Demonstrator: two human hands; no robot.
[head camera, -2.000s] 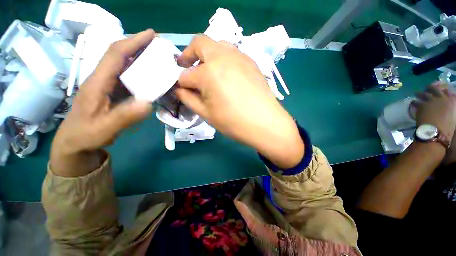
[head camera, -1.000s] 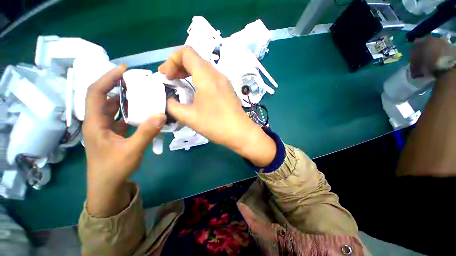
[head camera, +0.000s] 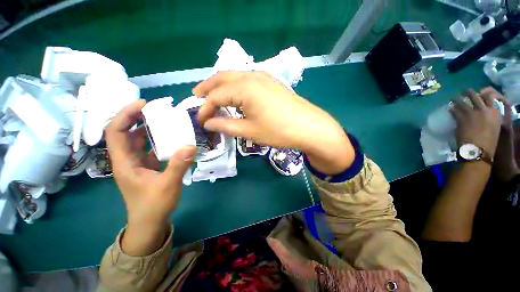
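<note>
My left hand (head camera: 149, 165) holds a white camera head cover (head camera: 170, 130) between thumb and fingers. My right hand (head camera: 256, 108) is at the open right side of the cover, its fingertips bent by the dark gap between the cover and the white camera housing (head camera: 216, 163). Whether the right fingers grip a part there cannot be told. The housing stands on the bench below and behind the hands, partly hidden by them.
White camera units crowd the left of the green bench (head camera: 353, 137). More white units lie behind my right hand, and an open head with a circuit board (head camera: 287, 160) lies near my right wrist. A black box (head camera: 396, 60) and a neighbouring worker's hands (head camera: 478, 122) are at the right.
The view has shifted. The cover has turned from a tilted position to nearly upright beside the housing. My right hand has spread flatter over the gap. The neighbour's hands have moved onto their white unit.
</note>
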